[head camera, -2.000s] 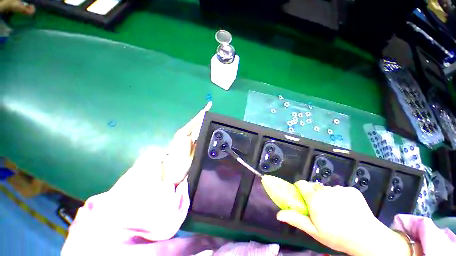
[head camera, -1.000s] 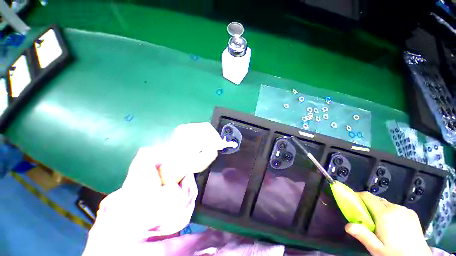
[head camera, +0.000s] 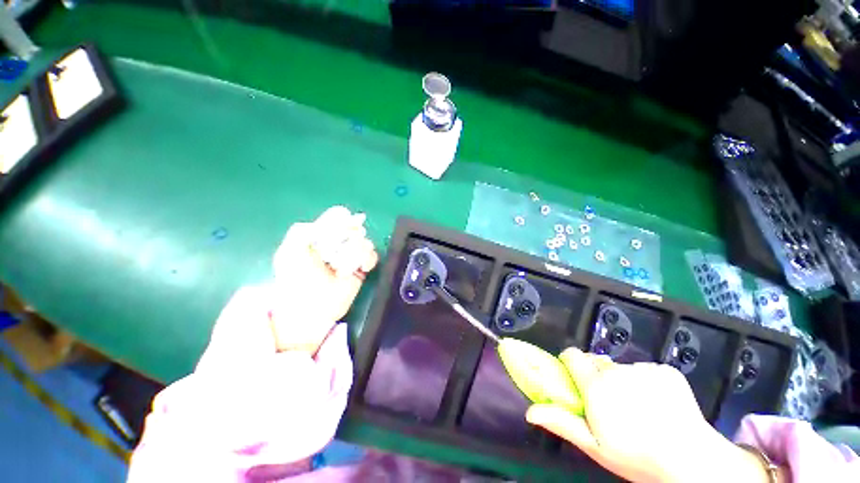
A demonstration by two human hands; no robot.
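Note:
A black foam tray point(head camera: 373, 415) holds a row of dark glossy phones, each with a camera bump at its top. My right hand point(head camera: 641, 410) holds a yellow-green tool point(head camera: 539, 375) by its fat grip. Its thin metal tip is at the lenses of the leftmost phone's camera bump point(head camera: 422, 275). My left hand point(head camera: 321, 269) is beside the tray's upper left edge with its fingers curled. The hand is overexposed, and whether it holds anything cannot be told.
A white pump bottle point(head camera: 435, 143) with its lid up stands behind the tray. A clear sheet point(head camera: 490, 209) with small rings lies behind the tray. Lens sticker sheets point(head camera: 719, 283) and a blister tray point(head camera: 778, 215) are at the right. White panels point(head camera: 75, 85) sit in a black tray at upper left.
My left hand has moved left, off the leftmost phone's camera bump, where its fingers held a small white scrap. The tool tip has moved left from the second phone to the leftmost one.

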